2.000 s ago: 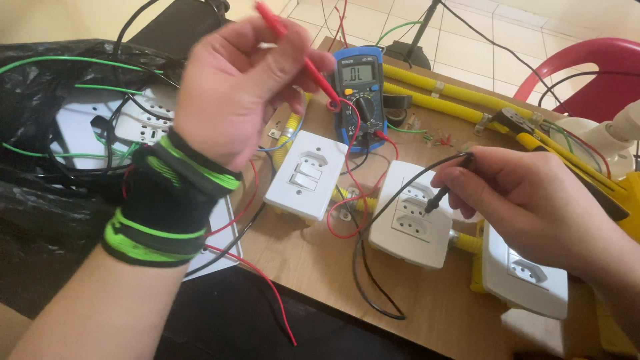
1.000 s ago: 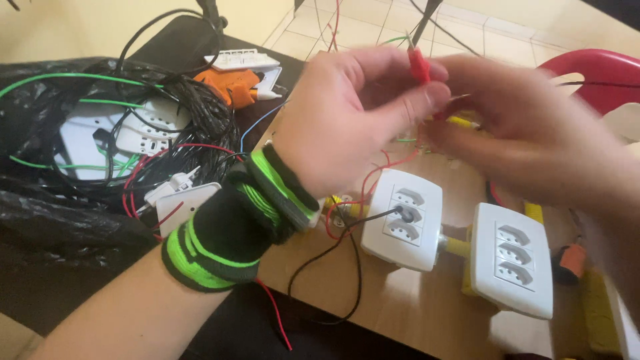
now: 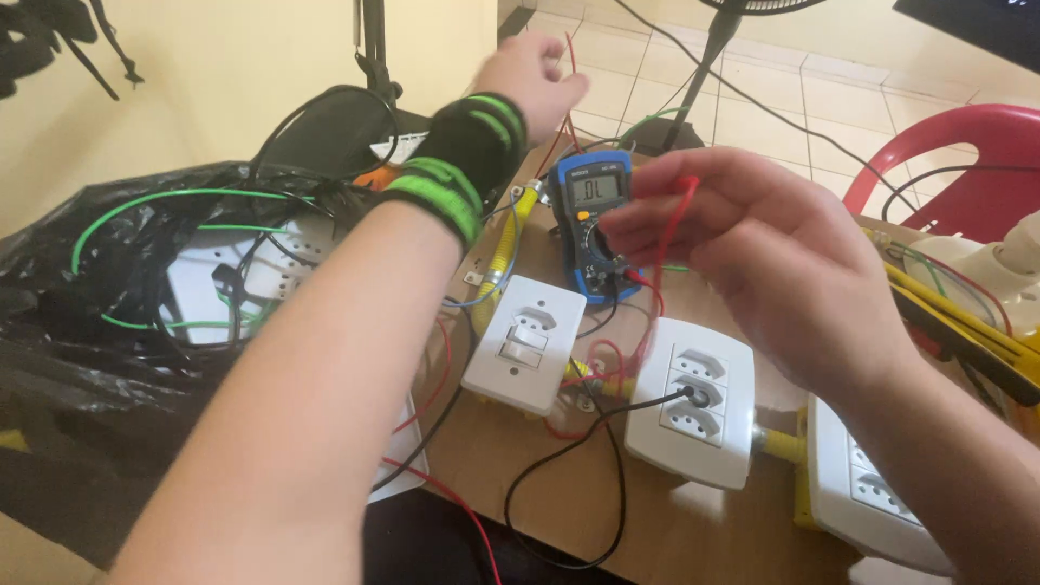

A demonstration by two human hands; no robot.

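Observation:
My left hand (image 3: 532,85), above a green-striped black wristband (image 3: 463,154), reaches over the far edge of the board beside a thin red wire (image 3: 571,57); whether it touches the wire cannot be told. My right hand (image 3: 772,252) holds the red test probe (image 3: 687,184) between its fingers, partly hidden. Left of it lies a blue digital multimeter (image 3: 597,223) with its display lit. The black probe (image 3: 692,393) stands in the middle socket of a white triple outlet plate (image 3: 735,422). A white plate with a socket and two switches (image 3: 524,345) is nearer the left.
A black plastic bag (image 3: 89,268) with cables and socket plates lies at left. Yellow corrugated conduit (image 3: 504,244) runs along the wooden board (image 3: 479,447). Another outlet plate (image 3: 845,487) is at lower right. Behind stand a red chair (image 3: 975,162) and a fan (image 3: 723,36).
My hands, together around the red probe a second ago, are apart; the left has moved away to the far side. The black probe, in my right hand two seconds ago, is in the socket without it.

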